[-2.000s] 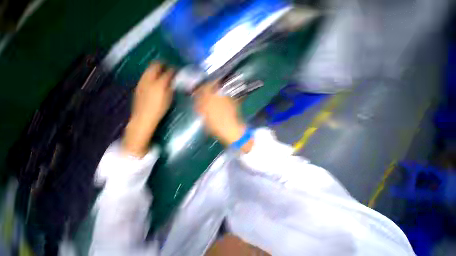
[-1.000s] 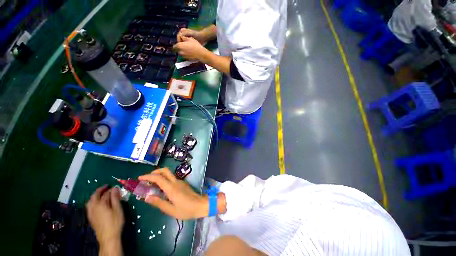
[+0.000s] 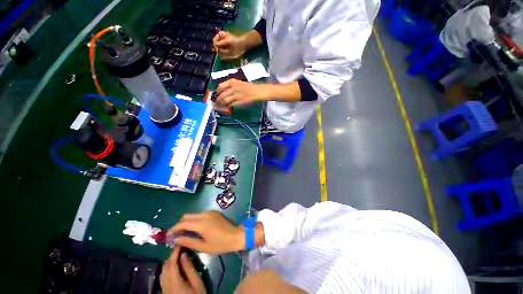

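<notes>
My right hand [image 3: 209,231], with a blue wrist strap [image 3: 249,232], is around a glue syringe [image 3: 160,236]. Only its red front part shows; the fingers hide the rest. Its tip lies against a crumpled white tissue [image 3: 139,232] on the green mat. My left hand [image 3: 182,277] is just below, cut off by the lower edge, fingers pointing up towards the right hand. A dark shape shows between the hands, but whether the left hand holds anything cannot be told.
A blue dispenser box [image 3: 172,150] with gauge and hoses stands ahead. Several small black and silver units [image 3: 226,198] lie beside it. A black blister tray [image 3: 120,274] is at lower left, another [image 3: 183,69] further off. A person's hand [image 3: 236,93] works beyond the box.
The syringe tip has moved down to the tissue, which now shows. My left hand has moved right and down, below my right hand. The neighbour's hands have moved apart, one towards the box.
</notes>
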